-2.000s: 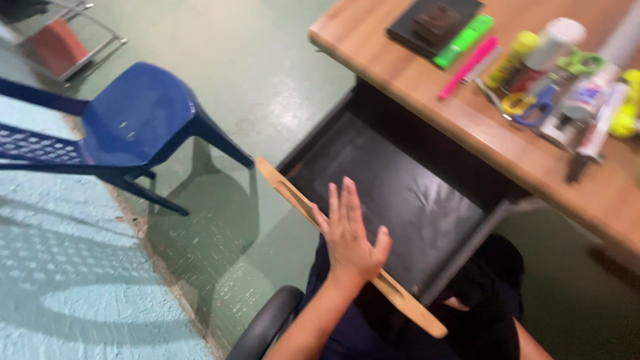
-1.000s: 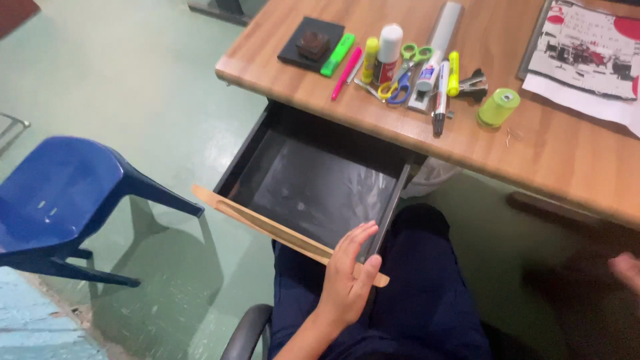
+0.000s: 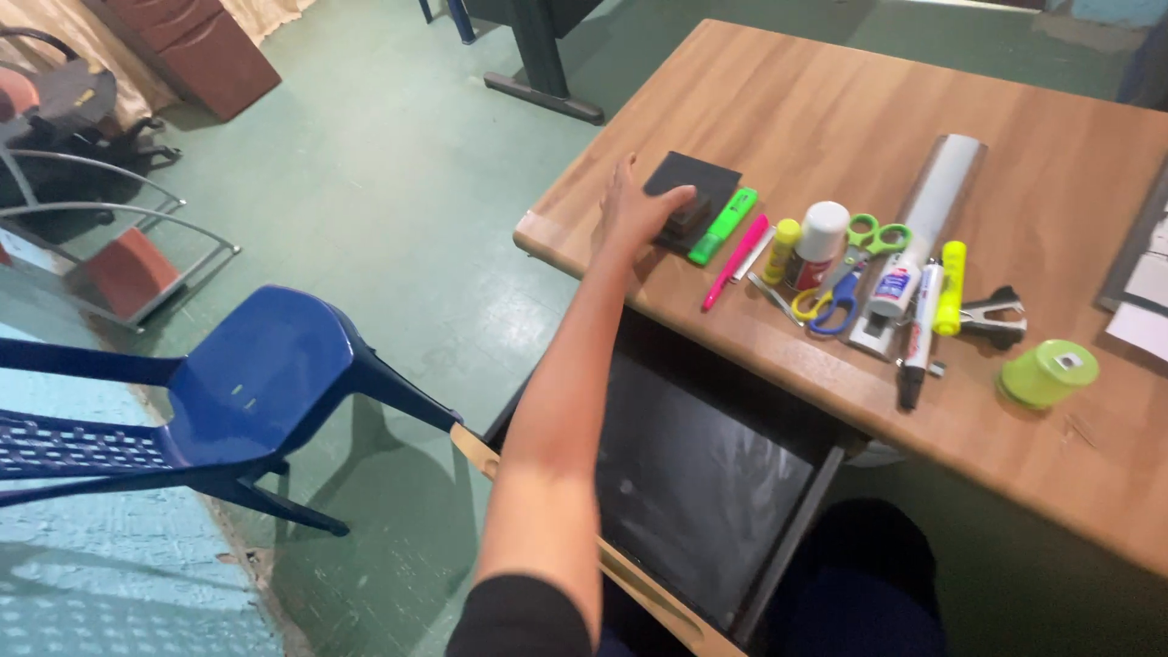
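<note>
My left hand (image 3: 636,205) reaches over the desk's left corner, its fingers spread around the left side of a black flat pad (image 3: 698,173) with a dark block (image 3: 689,217) on it; whether it grips them cannot be told. Right beside the pad lie a green highlighter (image 3: 724,226) and a pink pen (image 3: 735,263). Farther right are a glue stick (image 3: 782,250), a white-capped bottle (image 3: 821,233), scissors (image 3: 832,297), a marker (image 3: 922,328), a yellow highlighter (image 3: 951,287), a staple remover (image 3: 999,317) and a green round container (image 3: 1048,374). My right hand is out of view.
Below the desk edge, a black drawer (image 3: 693,474) stands pulled out, its wooden front (image 3: 652,598) under my forearm. A blue plastic chair (image 3: 265,374) is at the left. Papers (image 3: 1145,292) lie at the desk's right edge.
My left hand has left the drawer front and moved up to the black pad on the desk. The right hand, partly visible at the right edge one second ago, is out of view.
</note>
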